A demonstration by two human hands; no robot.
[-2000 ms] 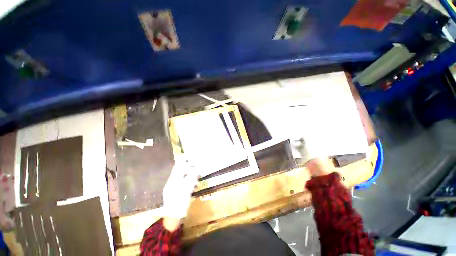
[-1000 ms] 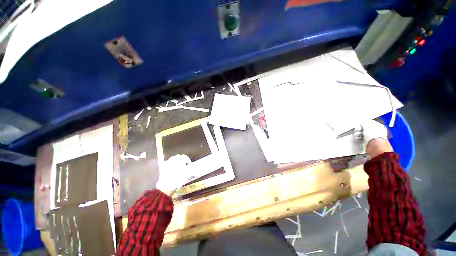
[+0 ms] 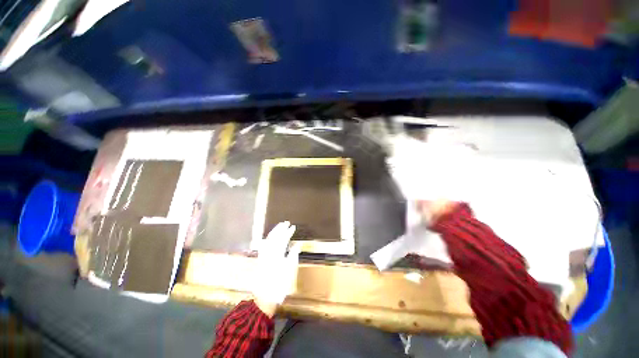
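Note:
The tan-yellow square frame point(image 3: 347, 203) lies flat on the dark board, with a dark surface showing in its open centre. My left hand point(image 3: 277, 262), in a white glove, rests at the frame's lower left corner; whether it grips the frame is not clear. My right hand point(image 3: 420, 203) is blurred over the left part of the white sheets point(image 3: 511, 182); its fingers are hard to tell from the white material. A white piece point(image 3: 398, 250) with a pointed end sticks out below my right hand; whether it is held is unclear.
Brown panels with pale lines point(image 3: 150, 255) lie on white sheets at left. White scraps point(image 3: 308, 134) lie behind the frame. The thick wooden edge point(image 3: 371, 290) runs along the front. Blue tubs stand at left point(image 3: 39, 218) and right point(image 3: 601, 280). The blue press spans the back.
The white strips around the frame and the small white square behind it are no longer seen there. My right hand has moved left, nearer the frame. The view has turned.

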